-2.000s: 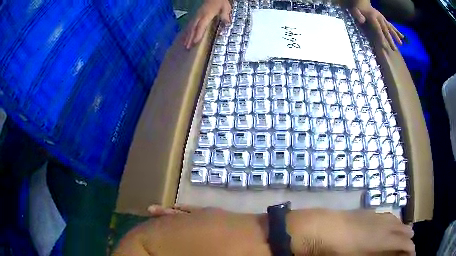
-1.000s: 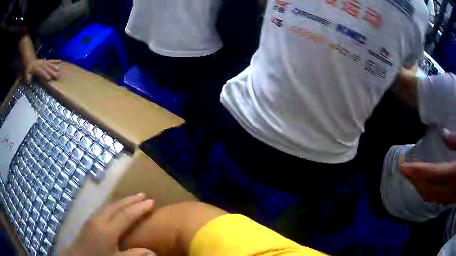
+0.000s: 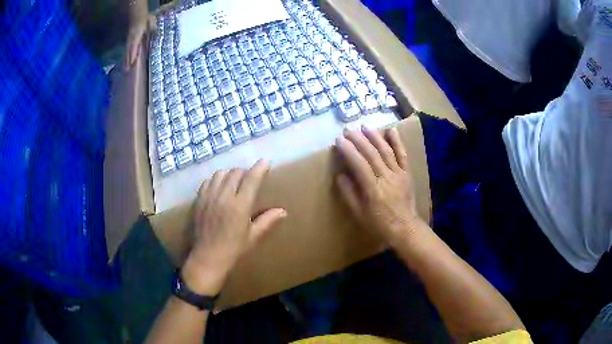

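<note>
A large open brown carton (image 3: 315, 215) stands tilted in view before me. Dense rows of small silvery units (image 3: 251, 91) fill its upper layer. A white slip (image 3: 231, 23) with handwriting lies on the far rows. A pale flat strip (image 3: 282, 144) shows between the nearest row and the front edge. My left hand (image 3: 228, 208) lies on the front brown panel, thumb spread, fingertips at its top edge. My right hand (image 3: 377, 176) lies on the same panel near the right corner, fingertips at the edge. Neither hand holds a unit.
Side flaps stand folded outward at left (image 3: 124, 161) and right (image 3: 382, 57). Another person's hand (image 3: 136, 41) is at the far left edge of the carton. Blue crates (image 3: 50, 154) stand at left. People in white shirts (image 3: 560, 154) are at right.
The view has swung from the right back to the carton. My left arm no longer lies across the front; both my hands are now on the front panel. The helper's right-side hand is out of view.
</note>
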